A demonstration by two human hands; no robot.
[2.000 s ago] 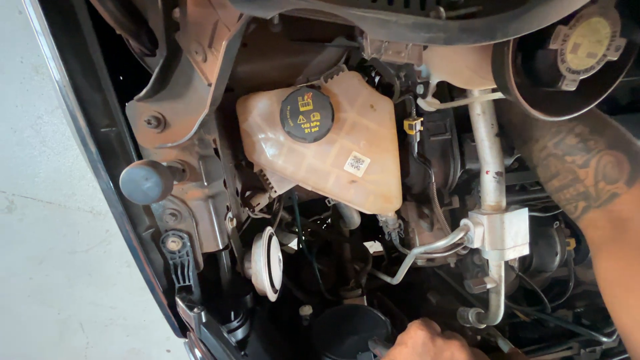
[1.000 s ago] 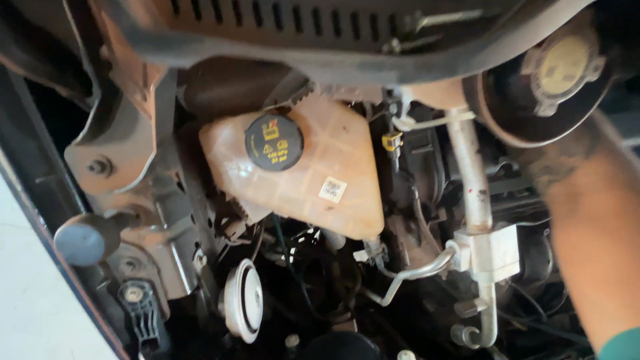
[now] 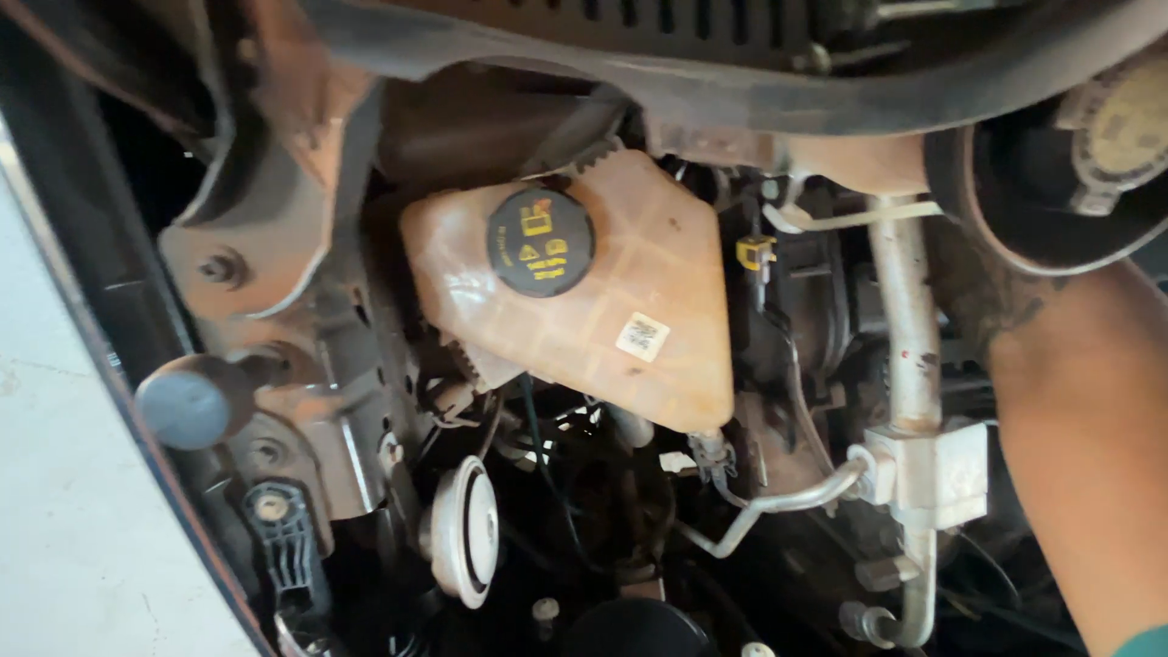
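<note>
A bare forearm point(image 3: 1068, 411) with a green sleeve, seemingly my right, reaches up from the lower right corner. Its hand is hidden behind a large black round housing with a yellowish cap point(image 3: 1127, 119). My left hand is out of view. Left of the arm runs a metal pipe point(image 3: 903, 328) with a block fitting point(image 3: 935, 474). At the middle sits a translucent plastic coolant expansion tank point(image 3: 630, 274); its black screw cap point(image 3: 540, 242) is on and bears yellow symbols. No hand touches the visible parts of the tank.
A disc-shaped metal horn point(image 3: 467, 531) stands below the tank. Bolted metal brackets point(image 3: 219, 265) and a rubber bump stop point(image 3: 182, 401) line the left side. A dark cowl edge point(image 3: 730, 100) spans the top. Thin bent pipes point(image 3: 785, 502) cross below; pale floor point(image 3: 73, 511) shows at far left.
A hand seen at the bottom edge two seconds ago is out of view. The forearm stays at the right, with its tattooed part now mostly hidden. The view has shifted.
</note>
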